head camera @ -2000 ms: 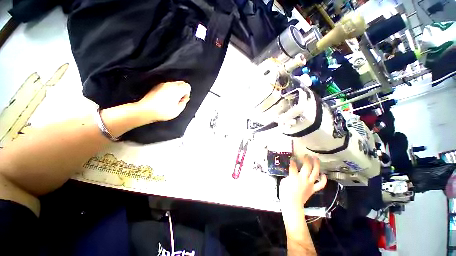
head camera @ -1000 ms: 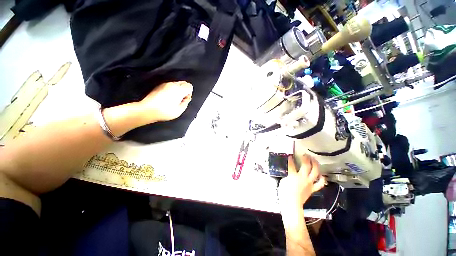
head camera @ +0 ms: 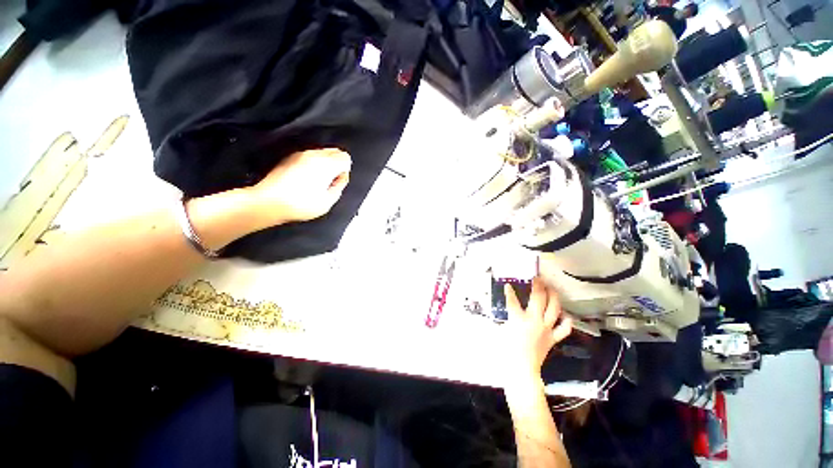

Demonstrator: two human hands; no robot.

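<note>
A black garment with a small white label (head camera: 265, 101) lies on the white table. My left hand (head camera: 306, 186) rests on its near edge, curled into a loose fist; no cloth shows between its fingers, and the palm side is hidden. My right hand (head camera: 537, 324) is beside the sewing machine head (head camera: 585, 233). Its fingers are apart, and one fingertip is over a dark square opening (head camera: 500, 297) in the machine bed. What lies inside is too dark to tell. A slim red tool (head camera: 440, 294) lies flat on the table left of the opening.
Long tan shapes (head camera: 46, 196) lie at the table's left. A yellowish marked strip (head camera: 224, 309) runs along the front edge (head camera: 347, 367). Behind the machine are a thread stand with cones (head camera: 639, 55) and dark cloth. Another machine (head camera: 729, 347) is at the far right.
My right hand has shifted slightly left, its fingertip now further over the dark opening. My left hand and the garment have hardly moved.
</note>
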